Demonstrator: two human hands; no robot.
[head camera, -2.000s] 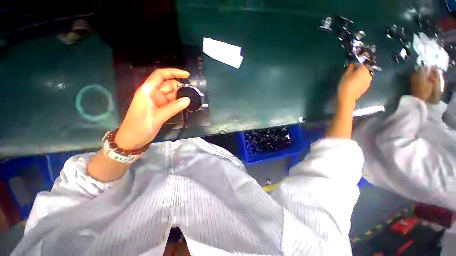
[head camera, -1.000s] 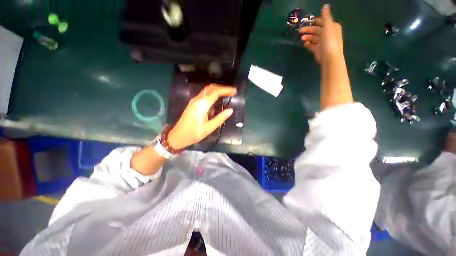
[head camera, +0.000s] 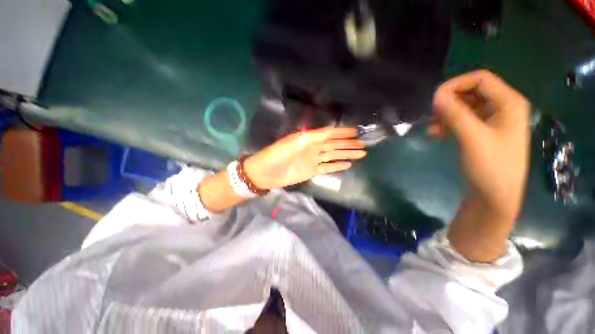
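Observation:
My left hand is flat with its fingers stretched out and slightly apart, over the dark plate below the black machine head. A red laser spot shows on it. A blurred, shiny silver and dark metal piece lies between my left fingertips and my right hand. My right hand is raised at the right, thumb and fingers pinched at the far end of this piece. Blur hides the exact grip and whether my left fingertips touch it.
The black machine head has a pale knob. A pale green ring lies left of the plate. Shiny metal parts lie in a heap at right. A blue bin is below the bench edge. A white box stands far left.
The view has shifted. My right hand has come from the far bench back toward my left hand, with the shiny piece at its fingers. My left hand has gone from curled to stretched out.

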